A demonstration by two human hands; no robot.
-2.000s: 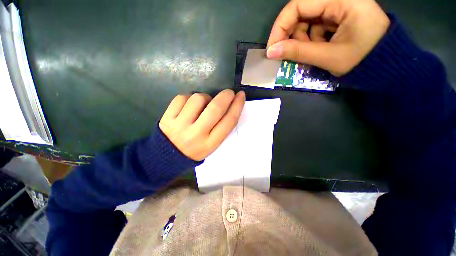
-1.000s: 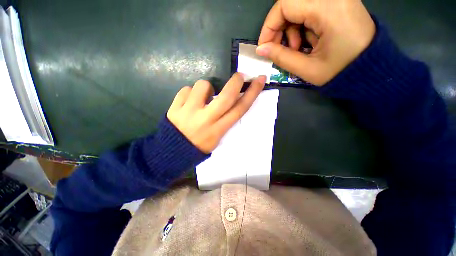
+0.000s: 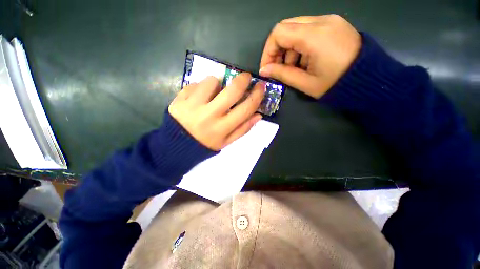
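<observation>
A slim black phone unit [image 3: 274,100] lies tilted on the dark green bench, its right end lower. A white pad [image 3: 207,69] covers its left bay, with a green board strip [image 3: 230,75] and a silvery section beside it. My left hand [image 3: 215,110] lies over the unit's near edge, with its fingers on the board and silvery part. My right hand [image 3: 310,55] is at the unit's far right edge, thumb and forefinger pinched together; whether they grip anything is unclear. A blank white backing sheet [image 3: 230,165] sticks out under my left hand towards my body.
A thick stack of white sheets [image 3: 30,113] lies at the left of the bench [image 3: 131,37]. The bench's front edge runs close to my body. A brown box and dark crates show partly below at the left.
The pad left my right fingers and lies flat in the bay. The unit has shifted left and tilted. My left hand has moved onto it, the right hand slightly left and down. The backing sheet has turned.
</observation>
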